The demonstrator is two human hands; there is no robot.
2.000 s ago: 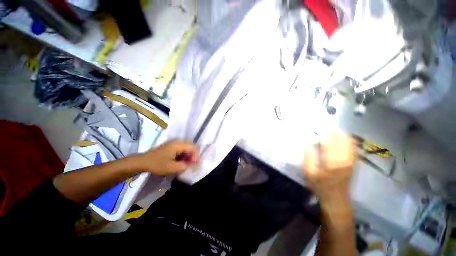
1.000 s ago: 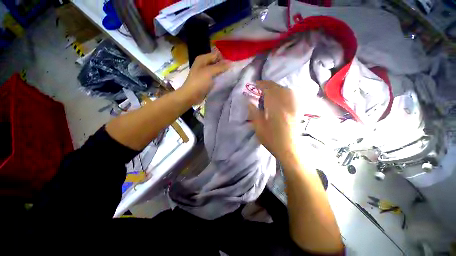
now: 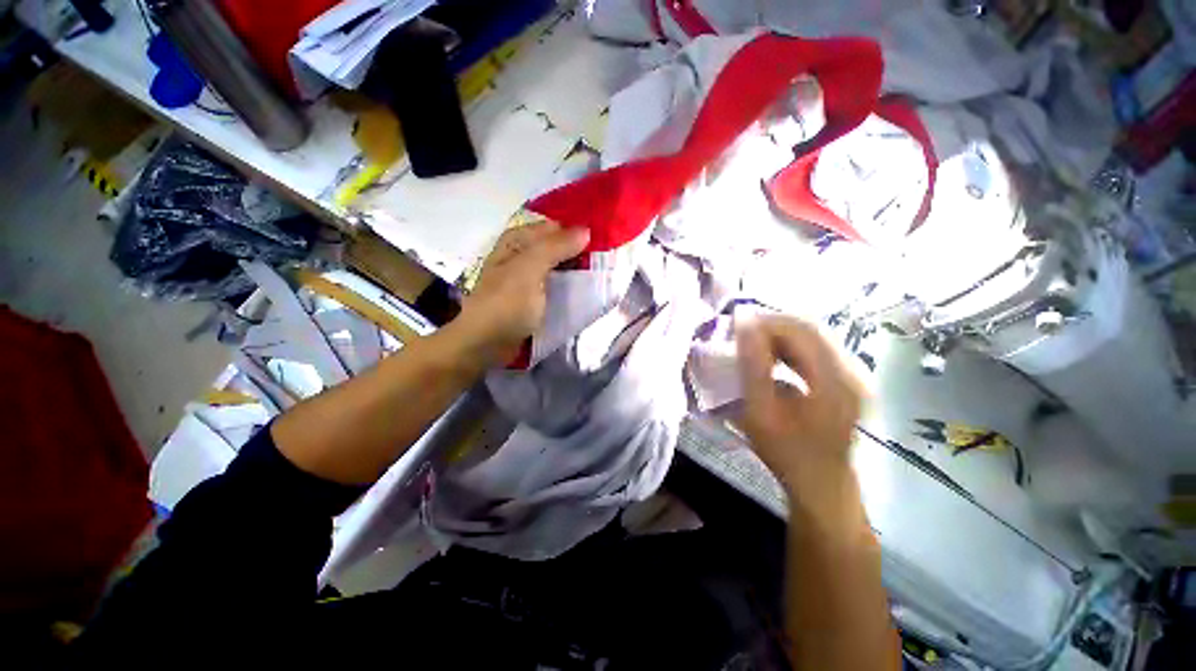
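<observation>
A pale grey garment (image 3: 577, 459) lies bunched over the machine table's front edge and hangs down. Its wide red band (image 3: 656, 177) curves up and away to the back right. My left hand (image 3: 516, 295) grips the garment at the band's near end. My right hand (image 3: 800, 393) is at the garment's right side, thumb and finger bent together near a pale cloth part; glare and blur hide whether it holds it. The sewing machine head (image 3: 990, 275) is right of the band, its needle area lost in lamp glare.
Yellow-handled snips (image 3: 973, 437) lie right of my right hand. A black phone-like object (image 3: 426, 112), papers (image 3: 354, 39) and a metal cylinder (image 3: 230, 72) are at the back left. A white bin of scraps (image 3: 308, 328), a black plastic bundle (image 3: 197, 216) and a red crate (image 3: 66, 459) are at left.
The garment with its red band has come into view and lies turned over the table edge. Since one second ago, my right hand has moved right and down from the printed mark.
</observation>
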